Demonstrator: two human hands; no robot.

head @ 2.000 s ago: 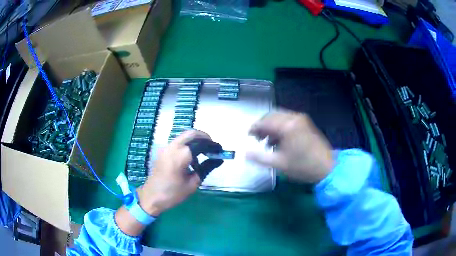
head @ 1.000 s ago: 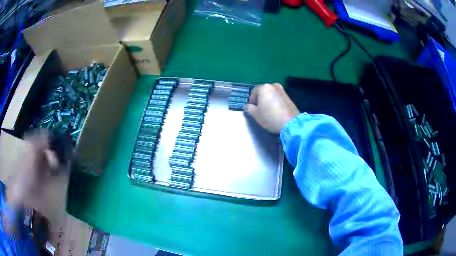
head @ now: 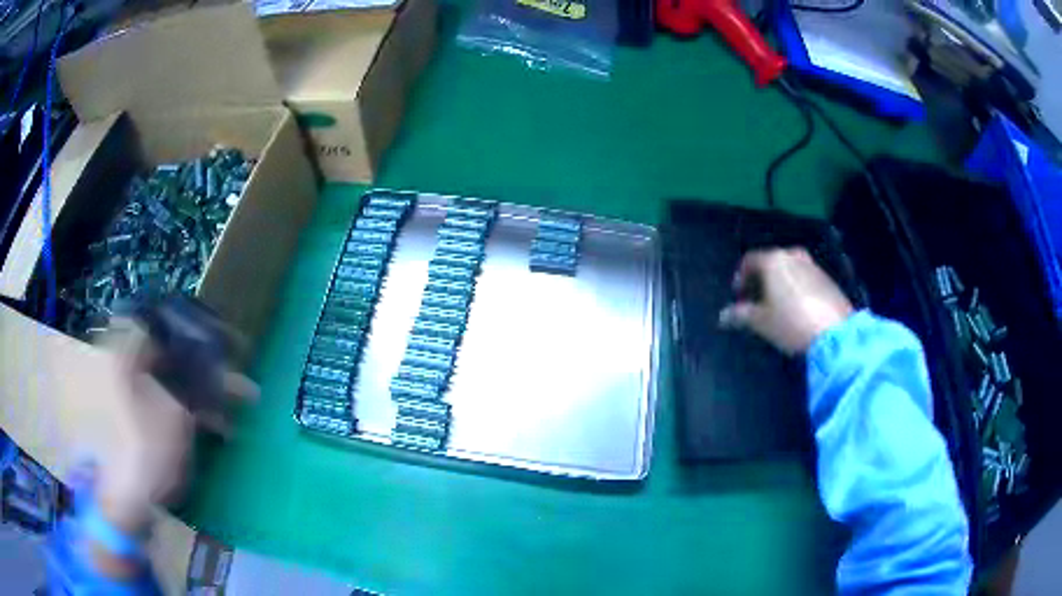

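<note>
A shallow metal tray [head: 547, 378] lies in the middle with two long columns of dark green capacitors [head: 438, 320] and a short third column at the top. My left hand [head: 163, 390], blurred, with black coverings on its fingers, is over the near right side of the open carton [head: 250, 233] of loose green parts. I cannot tell whether it holds anything. My right hand [head: 792, 299] is over the shallow black tray [head: 745, 408], fingertips close together and pointing left. A tiny thing may be at the fingertips, but it is too small to tell.
A second carton [head: 338, 99] stands behind the open one. A clear bag [head: 536, 47] and a red-handled tool [head: 740, 41] with a black cord lie at the back. A deep black bin [head: 920, 233] with scattered parts and a blue bin [head: 1031, 186] are at the right.
Over the last second my right hand has moved from the tray's short column to the black tray. My left hand has moved right and slightly down at the carton. The short column was shorter two seconds ago.
</note>
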